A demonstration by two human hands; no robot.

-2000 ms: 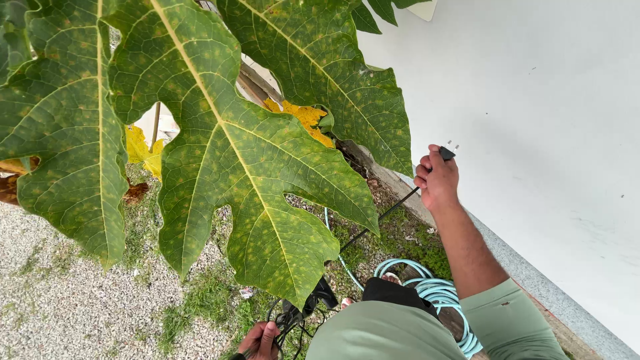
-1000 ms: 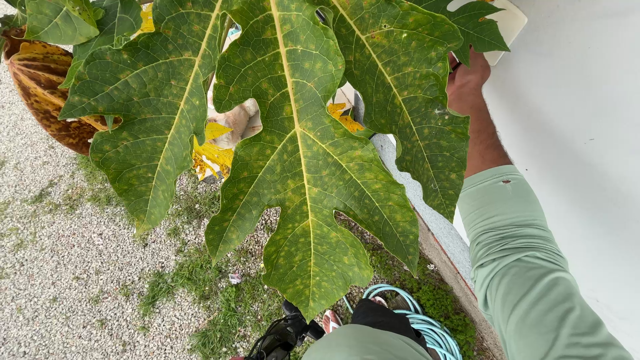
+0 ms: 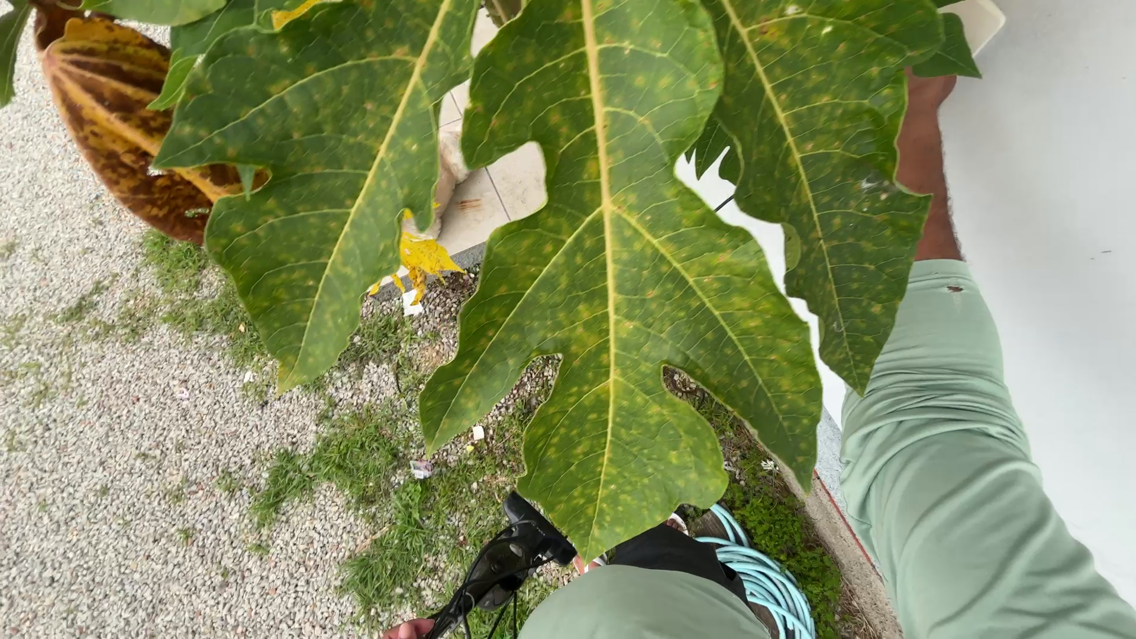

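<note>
Only the fingers of my left hand (image 3: 409, 629) show, at the bottom edge, closed around black cable (image 3: 463, 612). Beside them is a glossy black object (image 3: 508, 561), partly under a leaf tip; its kind is unclear. My right arm, in a pale green sleeve (image 3: 941, 426), reaches up along the white wall (image 3: 1065, 266). Large green lobed leaves (image 3: 608, 266) with yellow spots cover most of my right hand; only its wrist end (image 3: 932, 89) shows, just below a white fixture (image 3: 979, 22) at the wall. Whether that hand holds the plug seen earlier is hidden.
Coiled light blue hose (image 3: 768, 577) lies at the wall's foot near my body. Gravel (image 3: 160, 461) with grass patches spreads at the left. A brown dried leaf (image 3: 115, 124) hangs at upper left, and pale tiles (image 3: 484, 200) show behind the leaves.
My right hand, which held a black plug out before the wall two seconds ago, has moved up to the white fixture and behind the leaves. The view has shifted.
</note>
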